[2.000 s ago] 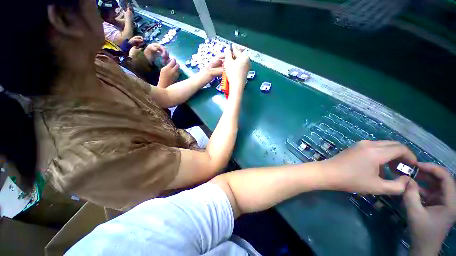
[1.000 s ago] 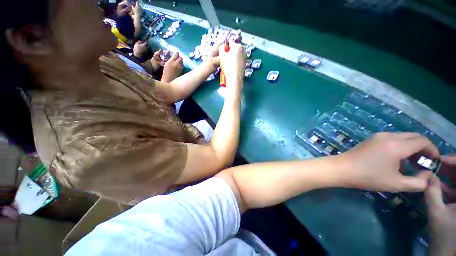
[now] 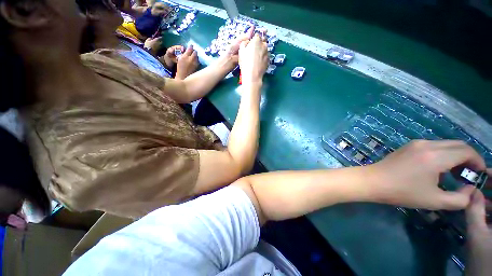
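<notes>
My left hand (image 3: 431, 173) is at the right, above the tray, its thumb and fingers pinching a small module (image 3: 470, 174) with a pale face and dark edge. My right hand (image 3: 478, 215) is cut off by the right edge of the picture; its fingertips touch the module from the right and below. A clear ribbed blister tray (image 3: 396, 121) lies on the green bench, partly under my left hand and forearm. Small dark components with metallic faces (image 3: 359, 156) sit in its near left part. The rest of the tray is hidden.
A neighbour in a brown top (image 3: 124, 135) sits at left, hands over a pile of small white housings (image 3: 229, 36). A loose housing (image 3: 298, 73) lies on the bench (image 3: 286, 113). A pale metal rail (image 3: 399, 78) crosses beyond, with a clear piece (image 3: 340, 54) on it.
The view has shifted, and my hands now appear farther right, with the right hand more cut off. The module stays between my fingertips. The neighbour's orange-red tool is now mostly hidden.
</notes>
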